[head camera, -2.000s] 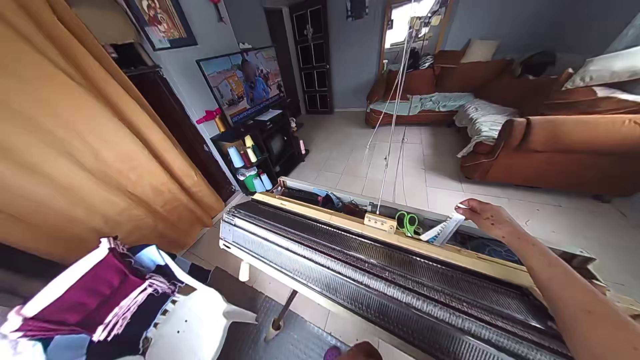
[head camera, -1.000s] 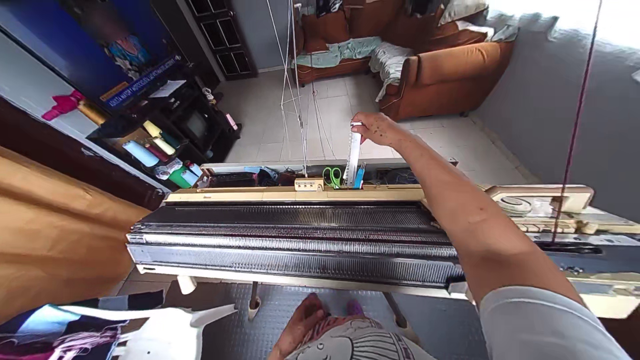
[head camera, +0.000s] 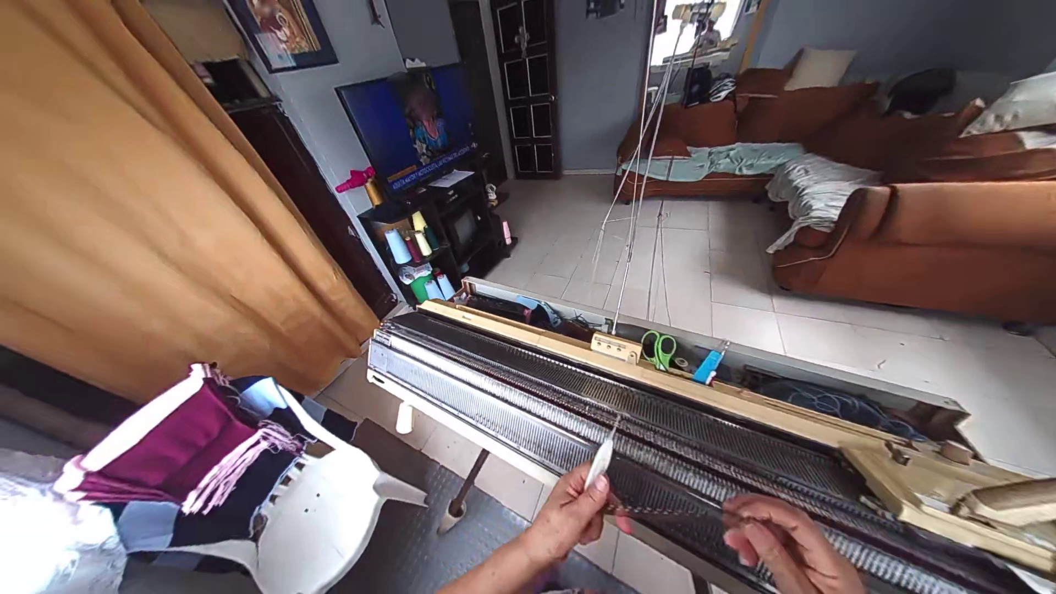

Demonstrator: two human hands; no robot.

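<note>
My left hand [head camera: 569,513] grips a white-handled knitting-machine tool [head camera: 603,459], its thin metal tip pointing up over the needle bed. A dark twisted strand [head camera: 660,511] runs from beside this hand to my right hand [head camera: 788,540], whose curled fingers pinch its other end above the front of the bed. Both hands are over the near edge of the knitting machine [head camera: 528,412]. Along its back rail sit a cream yarn guide [head camera: 615,347], green-handled scissors [head camera: 659,350] and a blue tool [head camera: 709,365].
A cream carriage [head camera: 949,495] sits at the machine's right end. A white plastic chair [head camera: 318,511] with maroon knitted cloth [head camera: 169,445] stands at the left. Yarn cones [head camera: 398,247] fill a shelf below the television [head camera: 412,124]. Thin yarns rise from the guide. Brown sofas [head camera: 916,239] stand beyond.
A hand that held a white strip-like item at the back rail is no longer there. Both my hands are now at the bed's near edge, with the tool and strand. The view has swung.
</note>
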